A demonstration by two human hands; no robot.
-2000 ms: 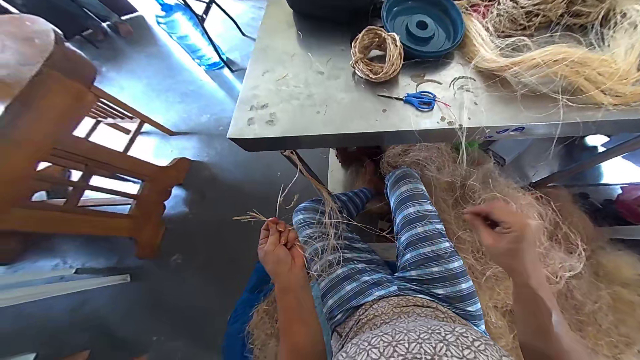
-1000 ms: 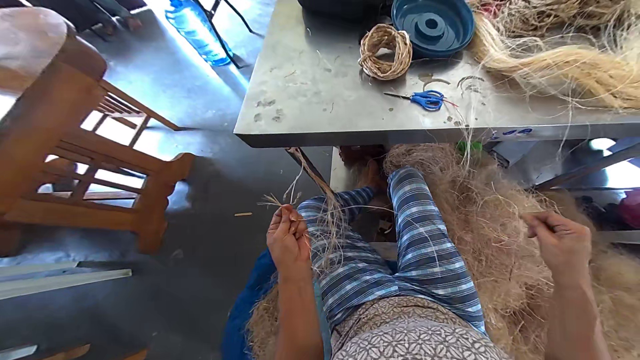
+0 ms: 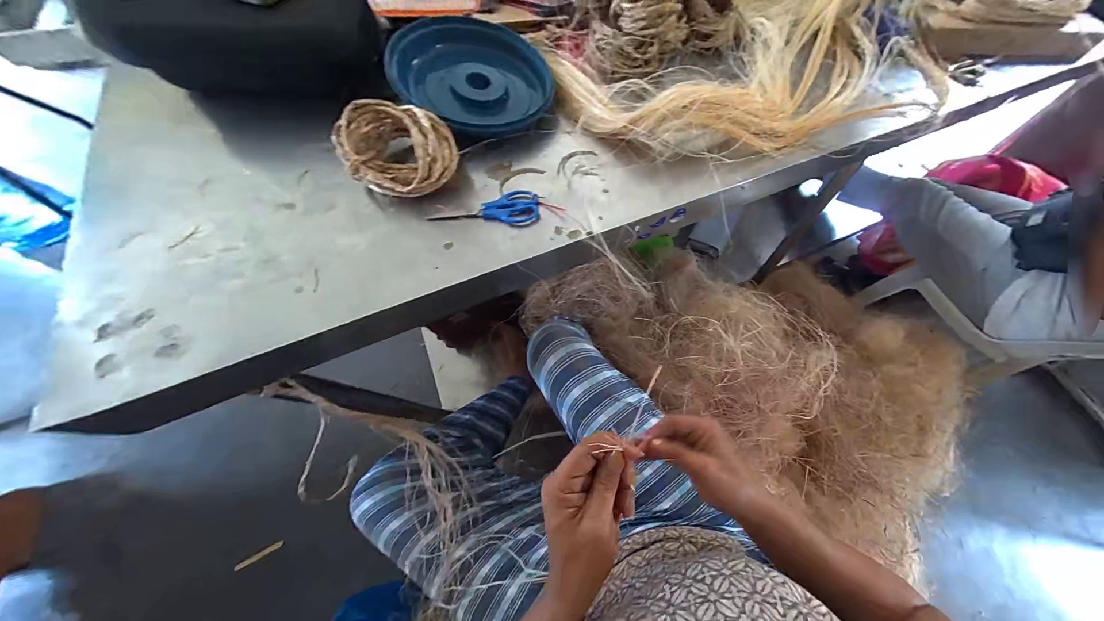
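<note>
Over my lap, my left hand [image 3: 591, 492] pinches thin pale plant-fibre strands [image 3: 649, 398] between thumb and fingers. My right hand [image 3: 703, 457] meets it at the fingertips and pinches the same strands; the exact grip is too small to see. Loose fibres [image 3: 444, 483] lie across my left thigh. A large heap of tangled brown fibre [image 3: 759, 371] rises beside my right leg. On the metal-topped table [image 3: 259, 250] are blue-handled scissors [image 3: 513, 209], a coil of braided fibre cord [image 3: 397, 148] and a round blue plastic dish [image 3: 470, 73].
Long blond fibre hanks [image 3: 733, 112] and a black bag-like object [image 3: 233, 43] lie at the table's back. The table's dark front edge runs just beyond my knees. At the right, a person in light trousers [image 3: 975, 241] sits on a white plastic chair [image 3: 949, 332].
My hands were wide apart, the right one out over the fibre heap; now they are together above my lap. The view has turned to the right.
</note>
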